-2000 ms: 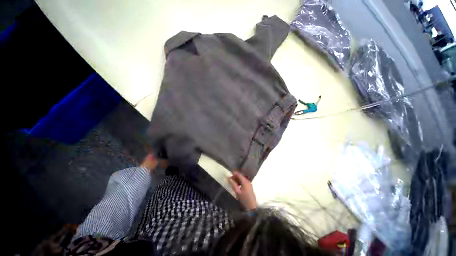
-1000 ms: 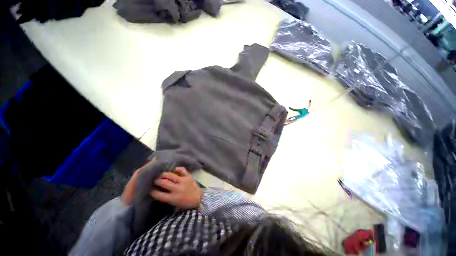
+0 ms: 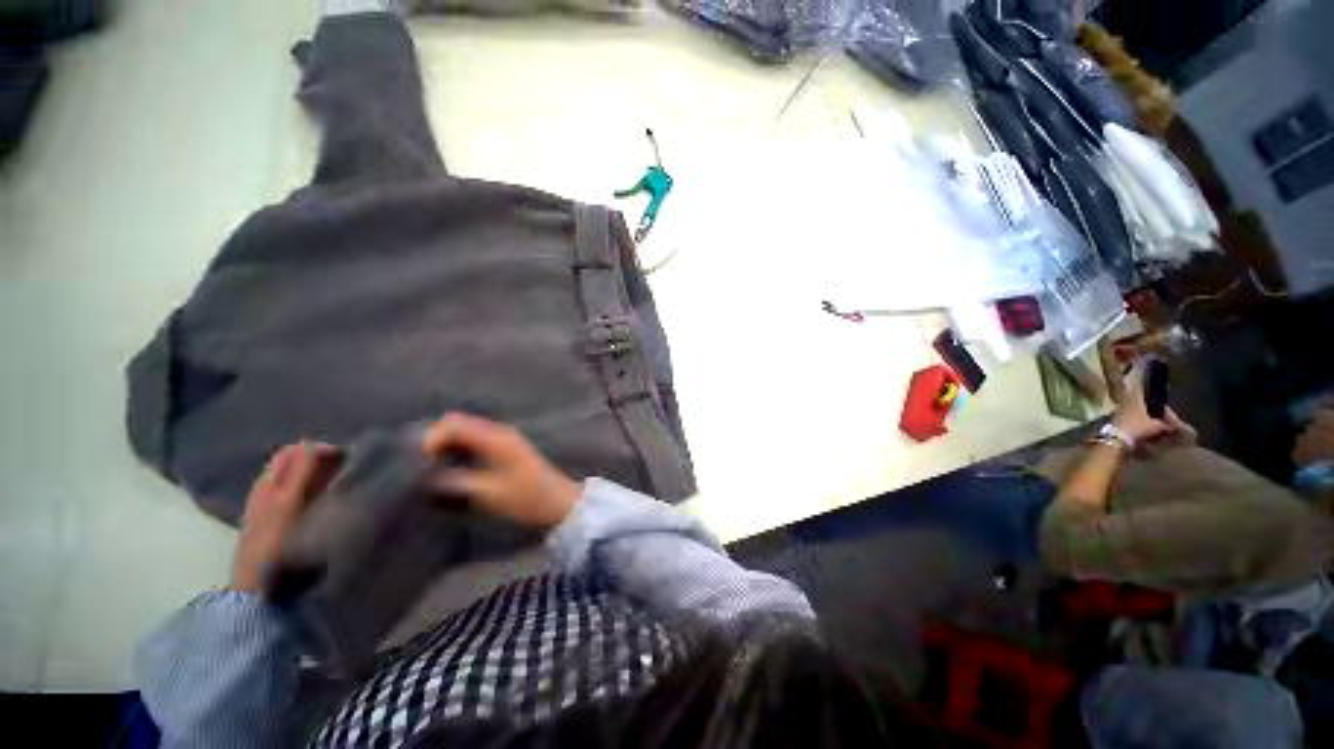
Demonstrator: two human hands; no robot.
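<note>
The dark grey jacket (image 3: 395, 307) lies spread on the cream-white table, collar to the left and belted hem to the right. The belt buckle (image 3: 609, 338) shows mid-belt. The near sleeve (image 3: 388, 512) is bunched up off the table, blurred, between my hands. My left hand (image 3: 283, 505) is at its left side, partly blurred, with fingers around the cloth. My right hand (image 3: 502, 468) grips the sleeve's upper right part. The far sleeve (image 3: 366, 95) stretches away from me. The teal air blow gun (image 3: 650, 187) lies beyond the hem, touched by neither hand.
Empty polybags (image 3: 1010, 234), a red item (image 3: 929, 403), a dark flat rectangle (image 3: 960, 359) and small snips or a pen (image 3: 843, 310) lie right. Bagged garments (image 3: 878, 37) line the far edge. Dark garments (image 3: 1046, 125) are heaped far right. A person (image 3: 1185, 498) holds a dark object at the table end.
The view has swung right, bringing the other person into sight. My hands came together on the near sleeve, and remain on it, now raised over the jacket's near side.
</note>
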